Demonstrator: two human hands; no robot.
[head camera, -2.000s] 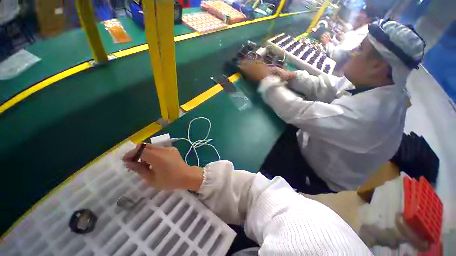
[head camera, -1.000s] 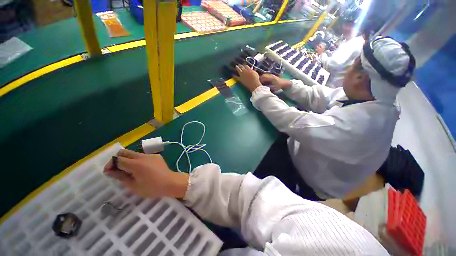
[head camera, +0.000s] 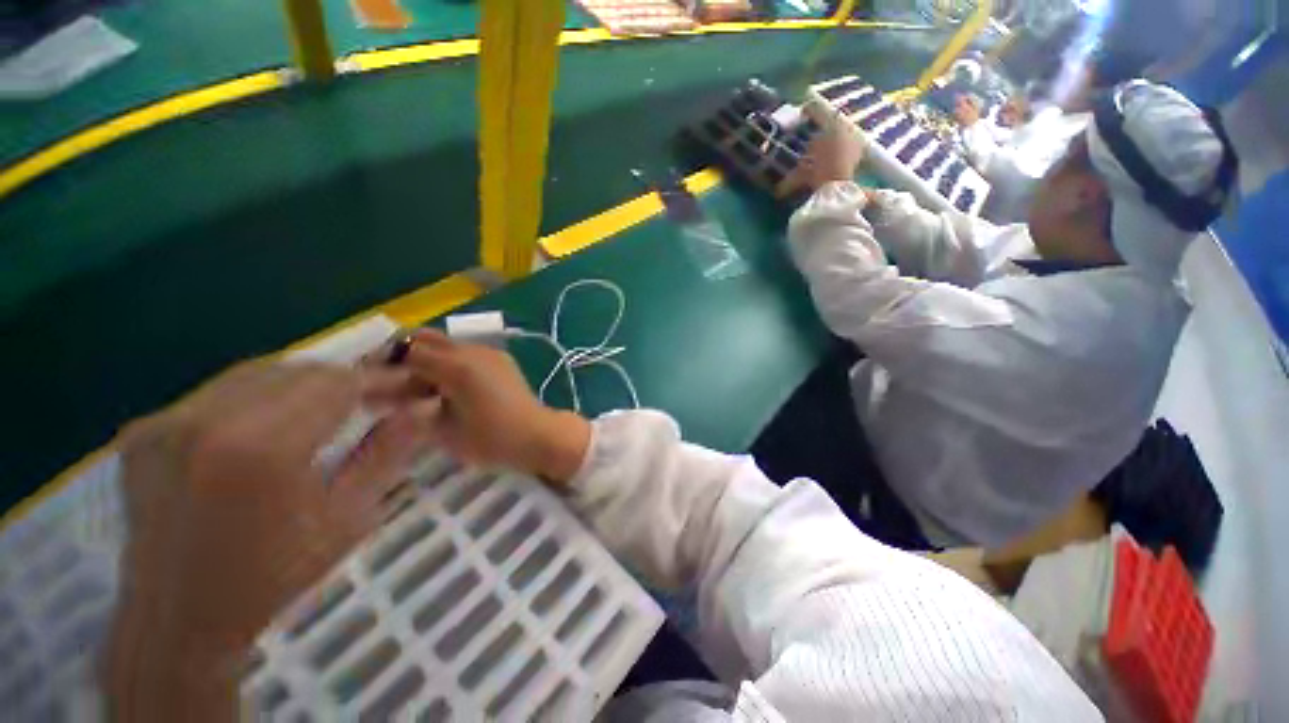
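The white foam tray (head camera: 467, 593) with rows of slots lies at the lower left. My right hand (head camera: 481, 403) is over its upper part, with the fingers bent around a small dark thing (head camera: 400, 348). My left hand (head camera: 233, 494) is large and blurred at the left, over the tray, with its fingertips close to my right fingers. I cannot tell whether it holds anything. The dark housing and the small metal clip are not visible.
A white adapter (head camera: 475, 326) with a coiled white cable (head camera: 573, 346) lies on the green bench. A clear bag (head camera: 711, 246) lies beyond. A yellow post (head camera: 513, 141) stands ahead. A person in a white smock (head camera: 990, 367) sits at right, near red trays (head camera: 1159, 622).
My left hand has come in from the left, over the tray, covering where the dark housing and metal clip lay. The view has shifted. The neighbour's hand has lifted over the dark tray.
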